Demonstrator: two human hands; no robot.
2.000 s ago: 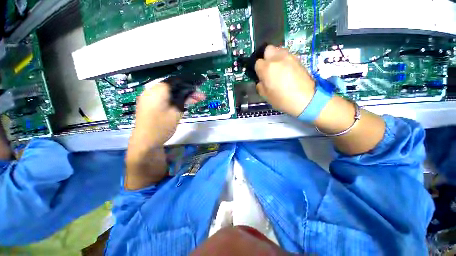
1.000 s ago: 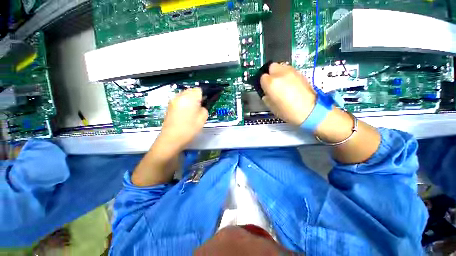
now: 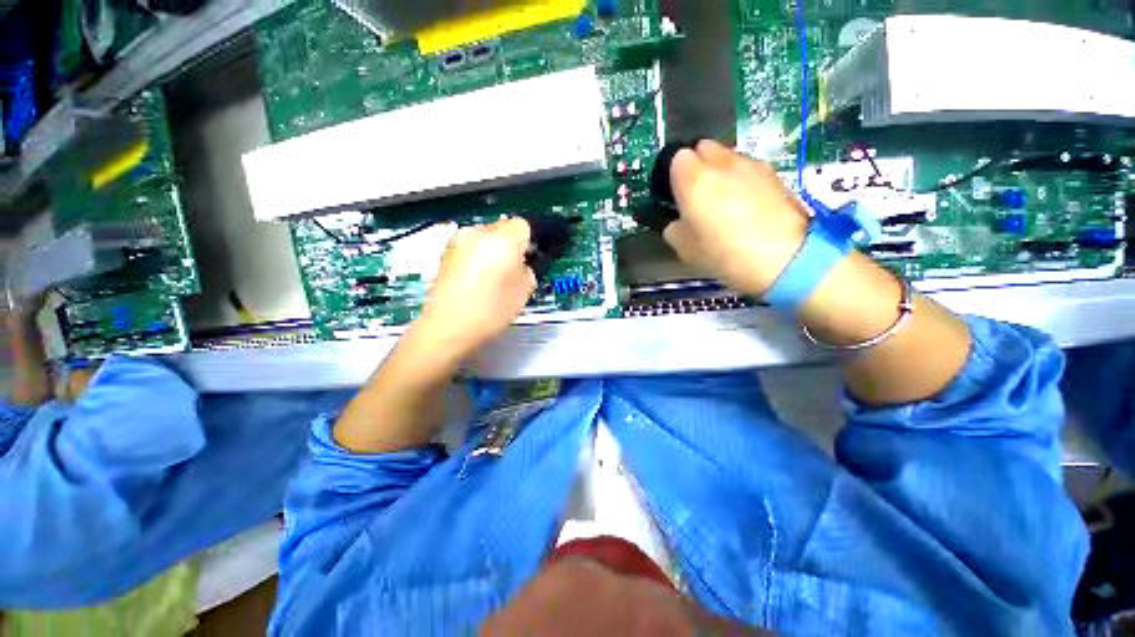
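Observation:
A green circuit board [image 3: 336, 75] lies in front of me, with a long white-silver heatsink [image 3: 429, 143] across its middle. My left hand [image 3: 492, 268] is over the board's near part, its fingers in black cots by small blue parts [image 3: 568, 285]. My right hand [image 3: 722, 205] is at the board's right edge, also with black cots, and wears a light blue wrist strap [image 3: 809, 271]. The fingertips of both hands are dark and blurred, so whether they pinch a component cannot be told.
Another circuit board [image 3: 1046, 205] with a heatsink [image 3: 1008, 69] lies to the right. A third board [image 3: 125, 280] is at the left, beside another person's blue sleeve [image 3: 106, 429]. The conveyor's silver rail [image 3: 597, 346] runs along the near edge. A blue cord [image 3: 803, 112] crosses the right board.
My left hand has moved right along the board since the earliest frame. My right hand stays at the board's right edge. The boards appear slightly further right in the view.

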